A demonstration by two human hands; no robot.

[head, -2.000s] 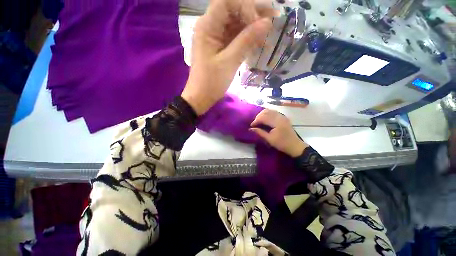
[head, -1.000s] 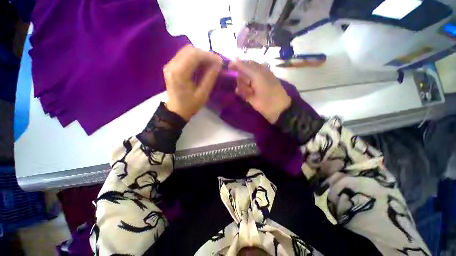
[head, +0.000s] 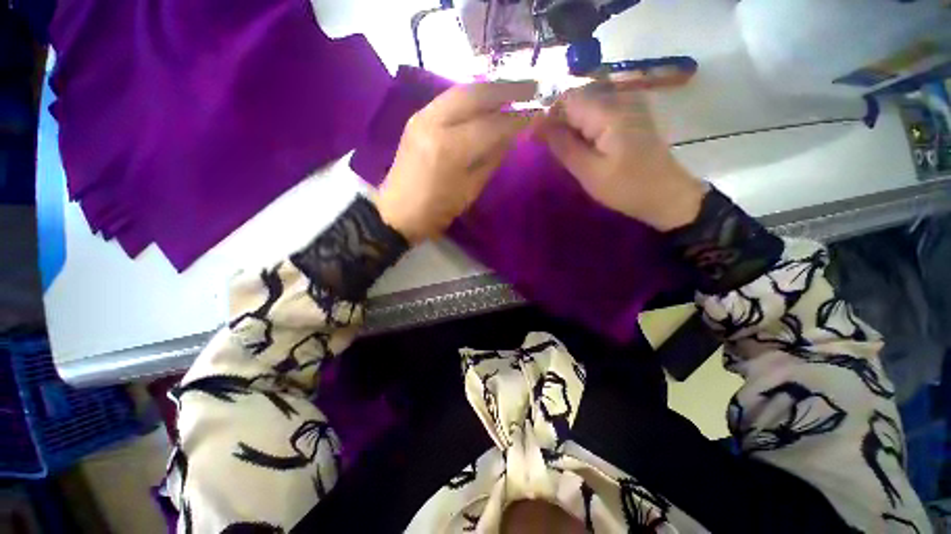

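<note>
A purple fabric piece lies in front of the needle and hangs over the table's front edge. My left hand holds its upper edge from the left, fingertips close to the needle. My right hand pinches the same edge from the right, in front of the presser foot area. Bright light washes out the spot between my fingertips. A stack of purple cut panels lies at the left, partly beside the held piece.
Thread snips lie right of the needle, next to a dark blue knob. The grey ruler strip runs along the front edge. A blue basket stands at lower left. A yellow card with a dark rectangle is below the edge.
Both hands have come together at the fabric's upper edge and moved towards the needle. The fabric is spread wider between them. The camera view has shifted, so the machine sits higher.
</note>
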